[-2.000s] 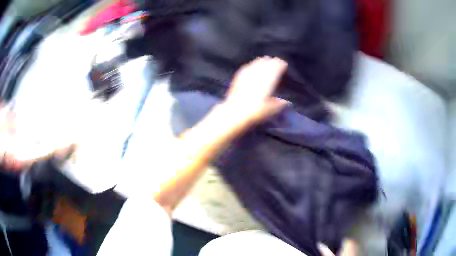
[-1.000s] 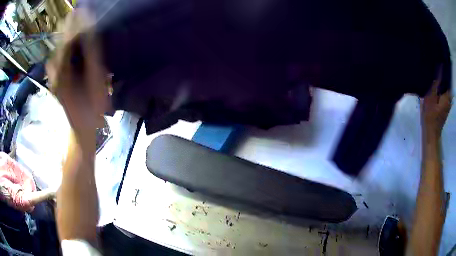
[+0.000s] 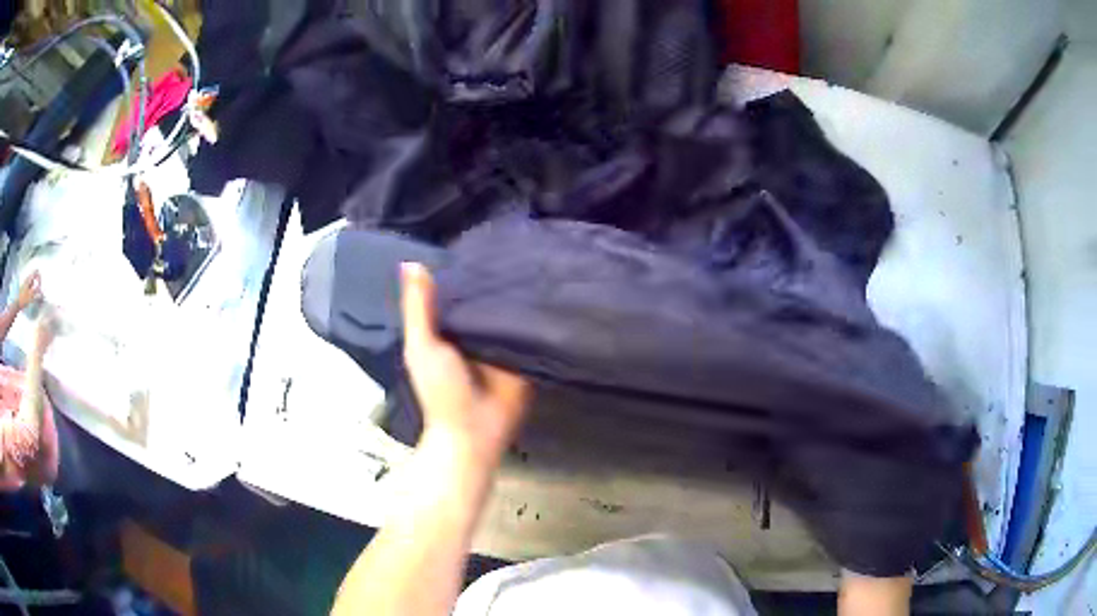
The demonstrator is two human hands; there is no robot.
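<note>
A dark purple-black garment (image 3: 674, 325) is drawn over a long narrow grey padded board (image 3: 349, 289), whose rounded left end shows bare. The rest of the garment is heaped behind it on the pale table. My left hand (image 3: 451, 373) grips the garment's front edge near the board's left end, thumb up on the cloth. My right hand is hidden by the garment at the lower right; only its wrist (image 3: 876, 596) shows at the bottom edge.
The pale marked table (image 3: 950, 217) has a cable (image 3: 1047, 580) at its right edge. At left, a second white table (image 3: 96, 349) holds an orange-handled iron (image 3: 150, 229) under hoses; a person in pink (image 3: 22, 421) stands there. A red object (image 3: 762, 34) is behind.
The garment, held up above the board by both hands a second ago, is now down over it. My left hand has moved inward to its front edge; my right has dropped to the lower right.
</note>
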